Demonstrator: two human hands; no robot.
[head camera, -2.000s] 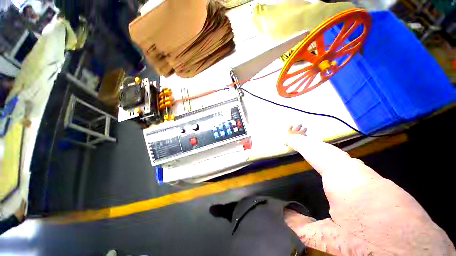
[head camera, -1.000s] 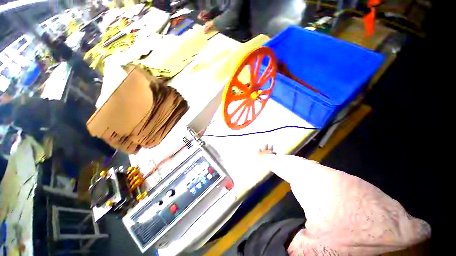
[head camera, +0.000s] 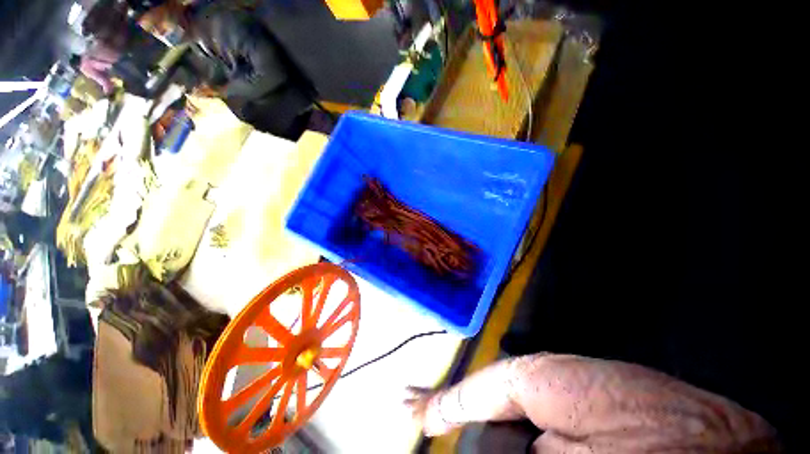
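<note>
The blue supply bin stands on the worktable, with a tangled heap of reddish-brown strip on its floor. The large orange spoked wheel with a yellow hub stands nearer, at the lower left of the bin. My right hand is small and blurred at the table's near edge, below the bin and right of the wheel. It touches neither of them. Its fingers look apart and nothing shows in it. My right forearm comes in from the lower right. My left hand is out of the picture.
A black cable runs from the bin side past the wheel. A brown panel stack is at lower left, yellow-olive panels beyond it. Another person is at upper left. An orange object stands behind the bin.
The view has swung right and towards the bin, so its strip heap shows. The machine's control panel has left the picture. My right hand stays near the table edge, lower in view.
</note>
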